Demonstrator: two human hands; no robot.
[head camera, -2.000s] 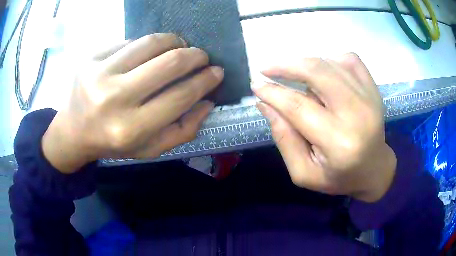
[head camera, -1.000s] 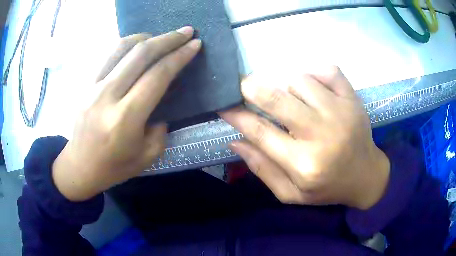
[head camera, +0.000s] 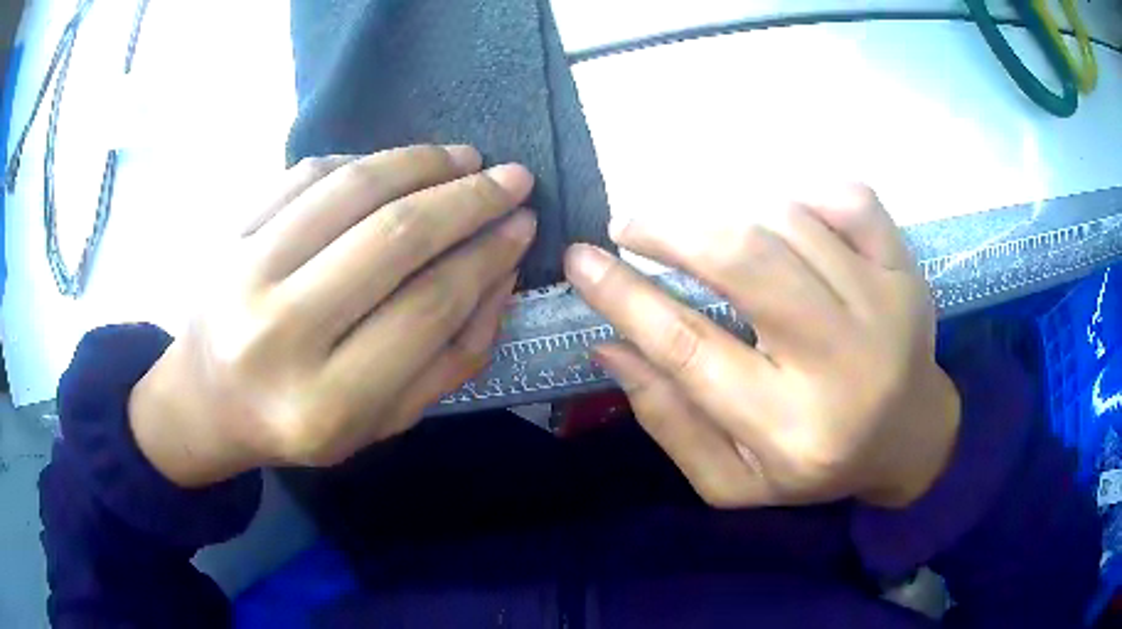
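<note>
A dark grey cuff piece (head camera: 425, 92) lies on the white table and runs out of the top edge. A seam or fold line runs lengthwise near its right side. My left hand (head camera: 369, 295) lies over its lower left part, fingertips bent onto the fabric, with the lower left corner hidden beneath. My right hand (head camera: 775, 344) is at its lower right corner, index fingertip on the bottom edge and another finger at the right edge; whether it pinches the fabric is unclear.
A measuring tape (head camera: 1009, 269) runs along the curved front edge of the table (head camera: 763, 111). Scissors with green and yellow loops (head camera: 1040, 62) are at top right. Thin cords (head camera: 55, 221) lie at left. A blue plastic crate (head camera: 1083, 369) is below the table at right.
The fabric now shows a lengthwise seam or fold near its right side, where a plain face showed a second ago. My left fingers have moved down and right, closer to my right hand.
</note>
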